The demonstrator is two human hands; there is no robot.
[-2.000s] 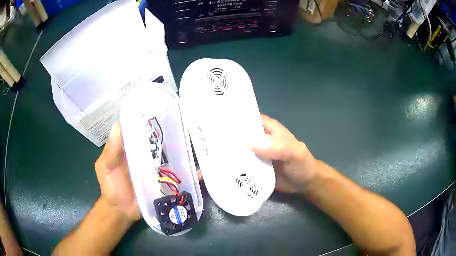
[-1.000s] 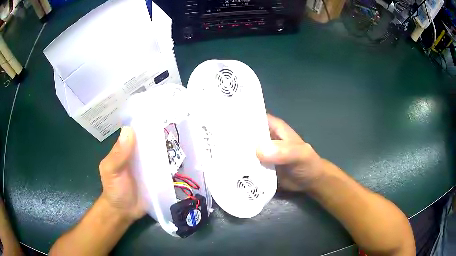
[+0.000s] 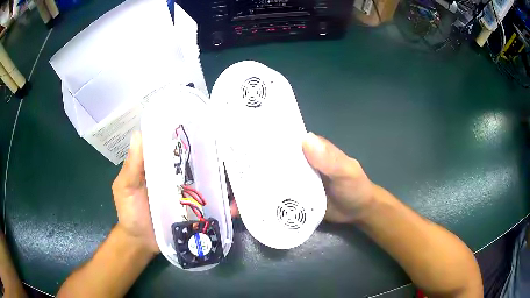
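My left hand (image 3: 132, 198) holds the open white housing (image 3: 160, 169) by its left side. Inside it are a small circuit board (image 3: 179, 158), red, yellow and black lead wires (image 3: 193, 201) and a square black cooling fan (image 3: 198, 245) with a blue-and-white label at the near end. My right hand (image 3: 340, 177) holds the white top cover (image 3: 264, 157) by its right edge, thumb at the rim. The cover lies beside the housing, its outer face up, with a round vent grille (image 3: 254, 92) at the far end and another (image 3: 291, 214) at the near end.
An open white retail carton (image 3: 125, 64) with black print stands at the far left, behind the housing. A black audio unit (image 3: 267, 23) stands at the back. Brown cardboard (image 3: 376, 10) and tangled cables (image 3: 430, 23) are at the back right. The green mat (image 3: 407, 134) lies underneath.
The housing has tilted back so its inside faces up more, and has shifted left. The cover has turned flatter, its grilles showing rounder. Both hands keep their hold.
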